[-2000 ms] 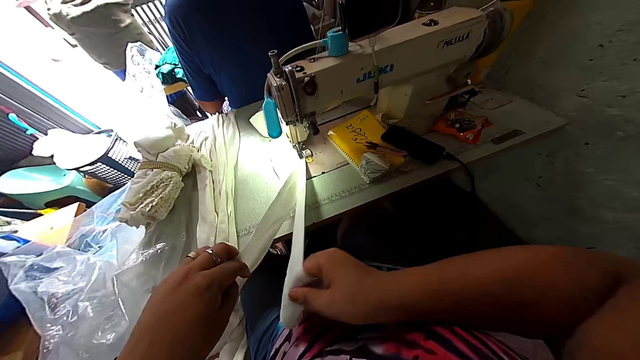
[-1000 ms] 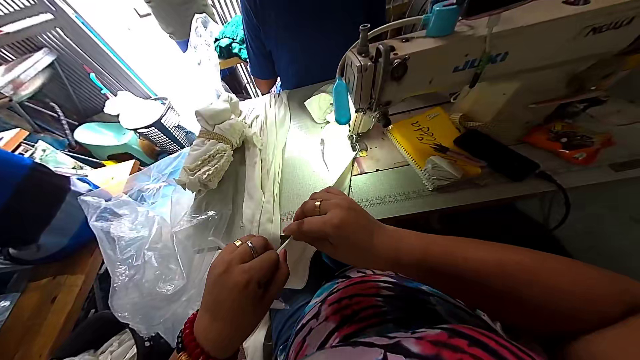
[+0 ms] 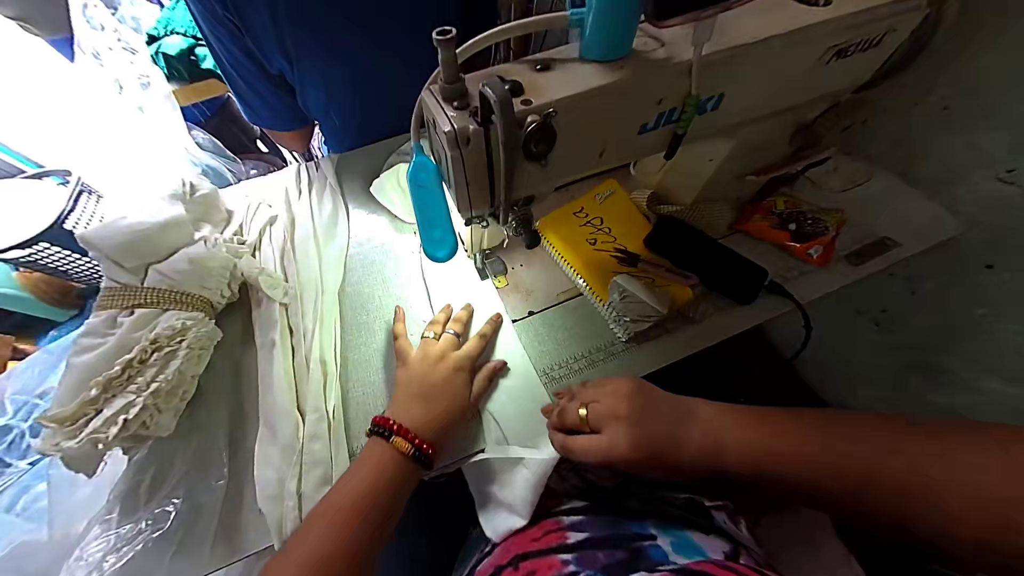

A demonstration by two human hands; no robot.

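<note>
A white fabric strip [image 3: 512, 360] runs from the presser foot [image 3: 490, 268] of a Juki sewing machine [image 3: 624, 104] toward my lap, over the table edge. Spread flat on this cloth just in front of the presser foot is my left hand [image 3: 445, 356], fingers apart, with rings and a beaded bracelet. My right hand [image 3: 612, 420], with a gold ring, has its fingers closed on the strip's right edge by the table's front edge. The strip's lower end [image 3: 508, 488] hangs below the hands. A bright lamp with a blue cover [image 3: 433, 204] lights the needle area.
Long off-white fabric strips [image 3: 300, 320] and a tied bundle of ruffled cloth [image 3: 144, 344] lie left. Clear plastic [image 3: 120, 536] is beyond them. A yellow spiral notebook [image 3: 600, 240], a black corded device [image 3: 706, 260] and an orange packet [image 3: 792, 228] lie right. A person in blue [image 3: 344, 72] is behind the table.
The hands were close together at the table edge one second ago. My left hand has moved forward and now lies flat on the cloth, while my right hand stays near the edge.
</note>
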